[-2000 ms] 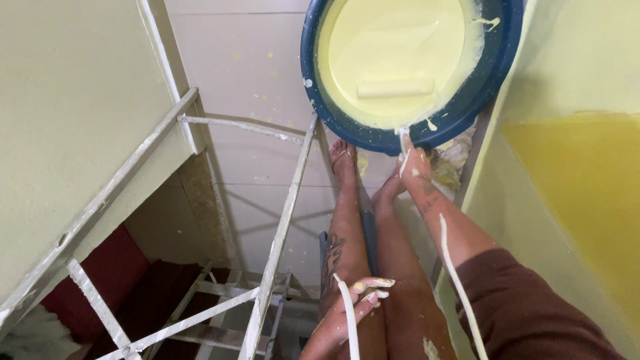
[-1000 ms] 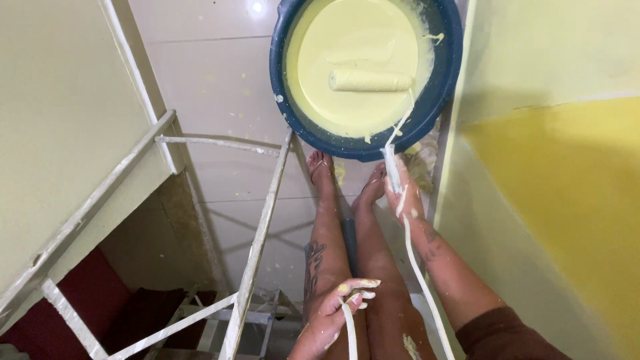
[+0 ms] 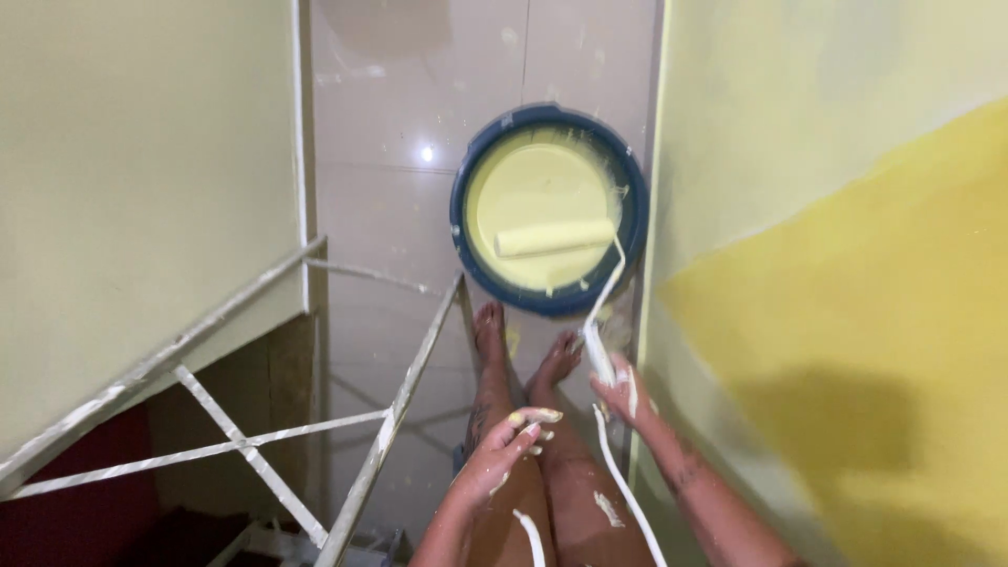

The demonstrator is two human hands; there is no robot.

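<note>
My right hand grips the handle of a paint roller, whose coated sleeve lies across the near part of the pale yellow paint. The paint sits in a round blue plastic tub on the floor. My left hand, spotted with paint, is held above my legs with bent fingers and nothing in it. A white cord hangs below my right hand, and a second white cord end shows below my left hand.
A paint-splashed metal frame with crossed braces stands at the left, beside a pale wall. The right wall is part pale, part stronger yellow. My bare feet are close to the tub on the tiled floor, which has paint spots.
The roller lay low in the paint two seconds ago; its sleeve now shows more fully, with the wire arm visible over the rim. My right hand keeps its grip. The view has shifted.
</note>
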